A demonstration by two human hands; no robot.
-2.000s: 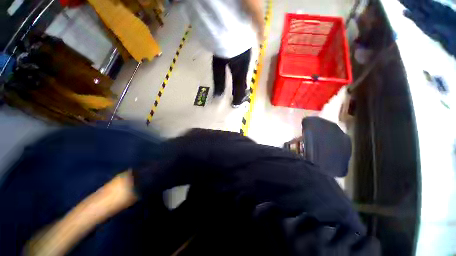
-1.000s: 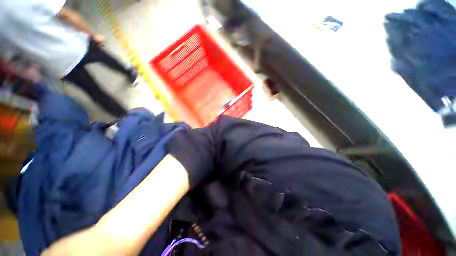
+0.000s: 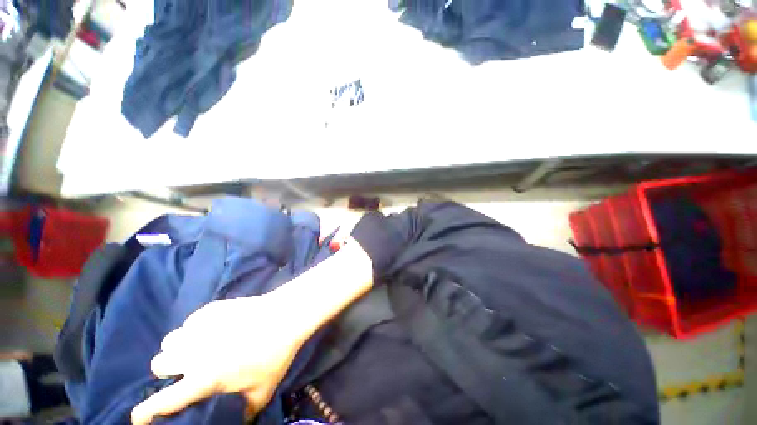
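Observation:
A bundle of navy garments (image 3: pixel 158 290) lies against my front at the lower left, loose and folded over, with a small white patch near its upper left. My right hand (image 3: pixel 228 349) reaches across from the black sleeve and rests on the bundle, its fingers curled into the cloth. My left hand does not show; the bundle may cover it.
The long white table (image 3: pixel 448 116) crosses in front. On it are navy cloth at left (image 3: pixel 199 58) and right (image 3: pixel 498 29), a printed packet (image 3: pixel 347 93), a black phone (image 3: pixel 608 26) and small coloured items. Red crates stand right (image 3: pixel 618 249), holding dark cloth, and left (image 3: pixel 75 241).
The view has turned from the aisle and the empty red crate to the white table. The navy bundle has stayed against my front under my right hand, whose fingers now show.

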